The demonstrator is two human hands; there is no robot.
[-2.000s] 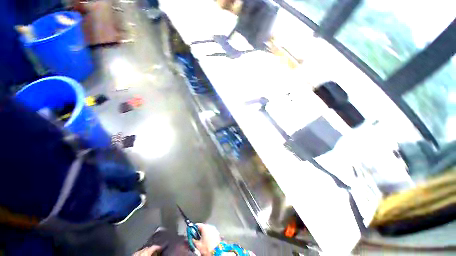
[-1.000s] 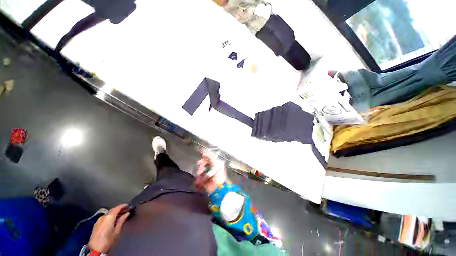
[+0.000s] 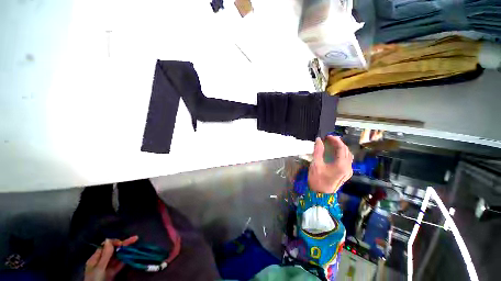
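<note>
A stack of black strap-shaped pieces (image 3: 288,114) lies on the white table (image 3: 99,164). A long black strip (image 3: 159,118) runs left from it in folds. My right hand (image 3: 330,167), in a blue patterned sleeve, is at the stack's lower right corner. Its fingertips meet the black edge; whether they pinch it is not clear. My left hand (image 3: 104,259) is low at the left, partly cut off by the bottom edge, its fingers closed at a blurred teal looped item (image 3: 142,256), perhaps scissor handles.
A white box (image 3: 335,41) stands at the table's back right, beside mustard-yellow material (image 3: 406,66) and grey-blue fabric (image 3: 439,19). A small tan piece (image 3: 243,7) lies at the top. A white frame (image 3: 431,200) and shelving with goods are at the lower right.
The view has turned from the aisle and blue bins to the table. My right hand has moved from beside my body to the black stack. My left hand now has the teal item.
</note>
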